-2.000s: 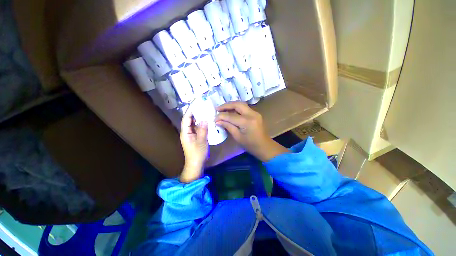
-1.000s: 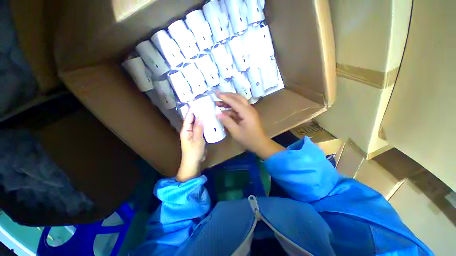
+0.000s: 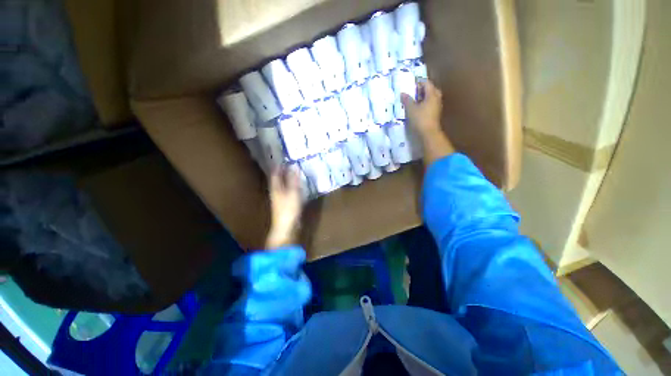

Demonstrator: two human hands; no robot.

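Observation:
Several white wrapped units [image 3: 324, 125] lie side by side in three rows inside an open brown carton [image 3: 360, 220]. Small dark marks show on some of them. My left hand [image 3: 286, 192] is at the near left end of the front row, slightly blurred, with its fingertips at a unit there; whether it grips it cannot be seen. My right hand [image 3: 425, 110] is at the right end of the middle row, its fingers around the upper part of the last unit, against the carton's right side.
A dark open carton with greyish clear contents [image 3: 66, 228] stands at the left. A blue plastic stool or crate [image 3: 125, 341] is low at the lower left. Tall tan cartons with tape [image 3: 566, 147] stand at the right. The packing carton's walls rise around the units.
The unit that was between my hands is no longer held between them. My right hand has moved up and right to the middle row's end. The carton appears shifted slightly right in view.

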